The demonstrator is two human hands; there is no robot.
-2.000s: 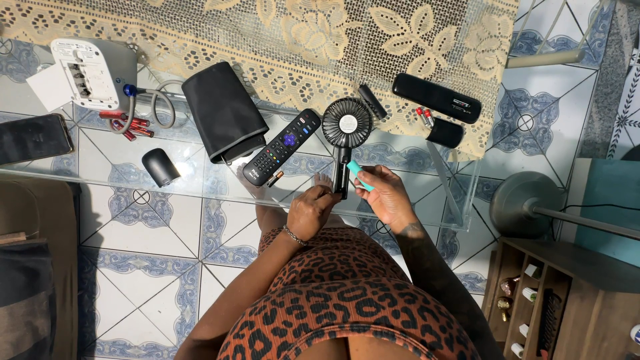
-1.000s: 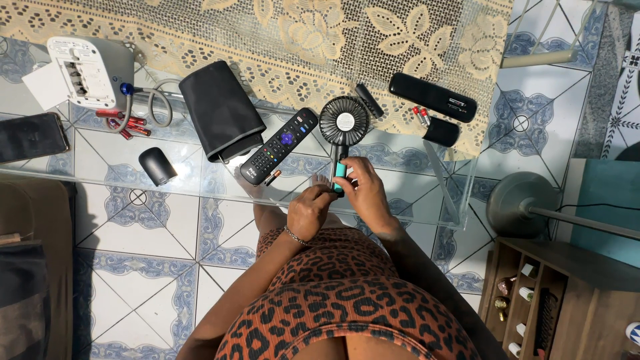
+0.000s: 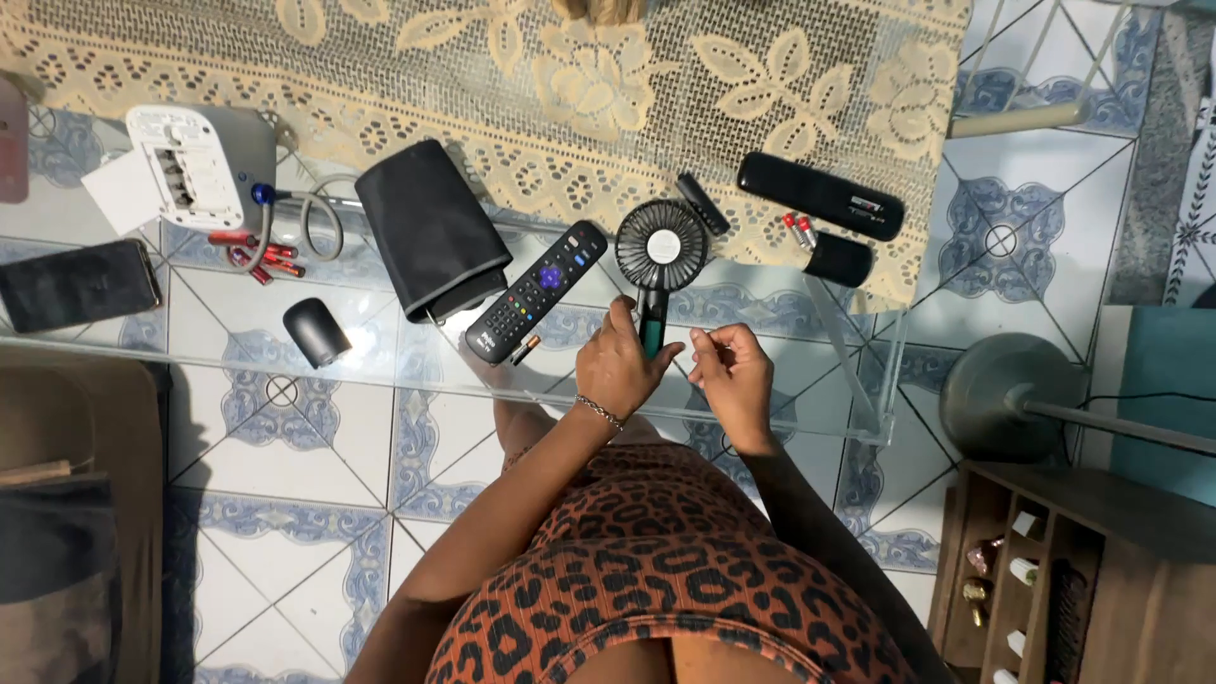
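Note:
A black handheld fan [image 3: 662, 245] lies on the glass table, its head up on the edge of the lace cloth. In its handle sits a teal cylindrical cell [image 3: 652, 335]. My left hand [image 3: 616, 366] rests on the handle's left side, fingers and thumb around it. Just right of the handle, my right hand [image 3: 731, 372] is raised with curled fingers, apart from the fan; nothing shows in it. A black cover piece [image 3: 702, 203] lies beside the fan head. To the left are a black remote control [image 3: 537, 292] and a small battery [image 3: 525, 350].
On the left stand a white device with an open battery bay [image 3: 187, 169], red batteries [image 3: 255, 255], a phone [image 3: 81, 285] and a black cuff [image 3: 432, 230]. A black case [image 3: 821, 196] and small black cover [image 3: 839, 259] lie right. The glass edge [image 3: 456, 388] runs near me.
The teal cell was in my right hand and now lies in the fan's handle. My right hand has let go and moved off to the right. My left hand has moved up along the handle.

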